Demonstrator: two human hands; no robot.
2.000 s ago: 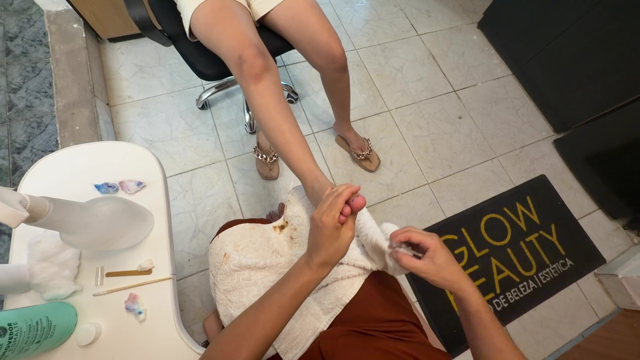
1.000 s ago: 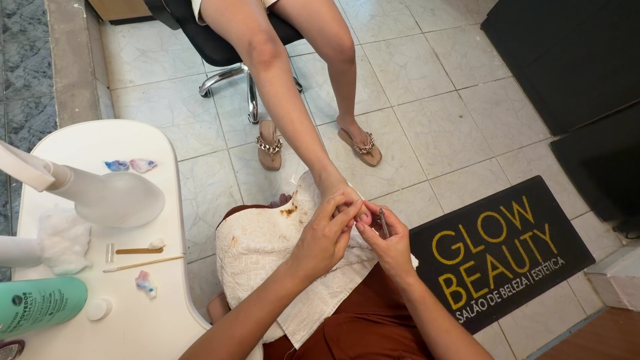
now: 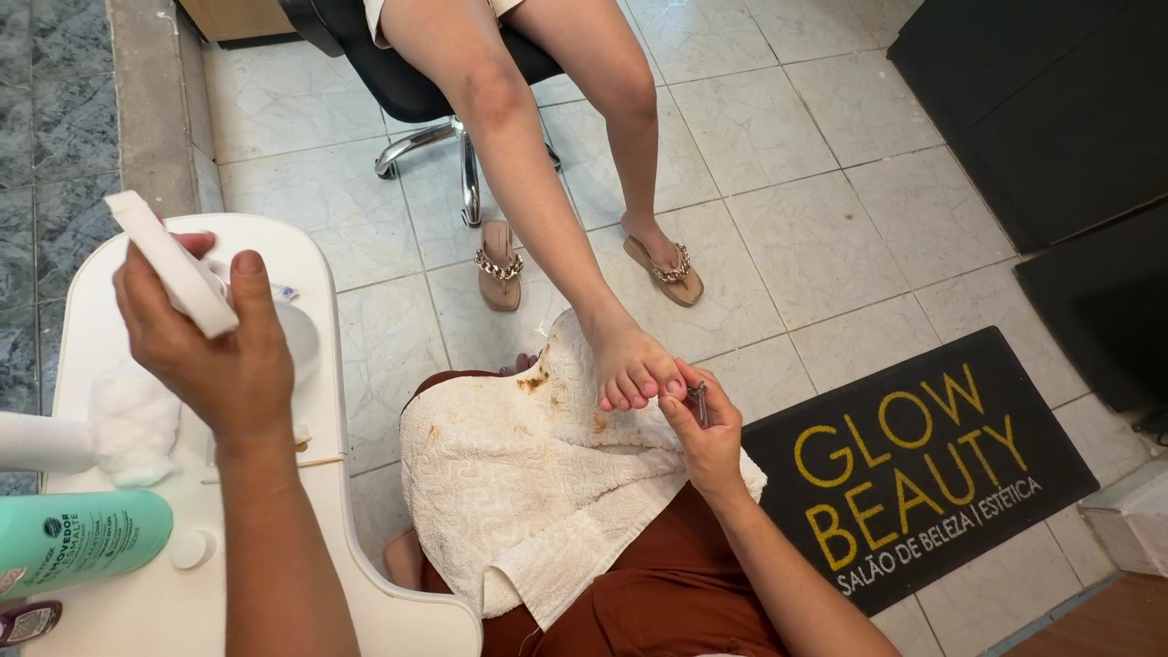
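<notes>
Over the white table, my left hand (image 3: 205, 338) is closed around the white head of a spray bottle (image 3: 173, 265); its translucent body (image 3: 299, 342) shows partly behind my wrist. My right hand (image 3: 707, 424) holds a small metal tool (image 3: 700, 401), which looks like cuticle nippers, while its fingers touch the big toe of another person's bare foot (image 3: 630, 360). That foot rests on a stained white towel (image 3: 511, 474) spread over my lap. The tool's tip is hidden by my fingers.
On the white table (image 3: 301, 566) are cotton wool (image 3: 135, 424), a green remover bottle (image 3: 82, 543), a white cap (image 3: 192, 549) and a wooden stick (image 3: 319, 462). The seated person's sandals (image 3: 499, 269) are on the tiles, near a black mat (image 3: 922, 474) and a wheeled chair (image 3: 401, 78).
My left hand has left the foot, moved left to the table and taken hold of the spray bottle. My right hand stays at the toes with the metal tool.
</notes>
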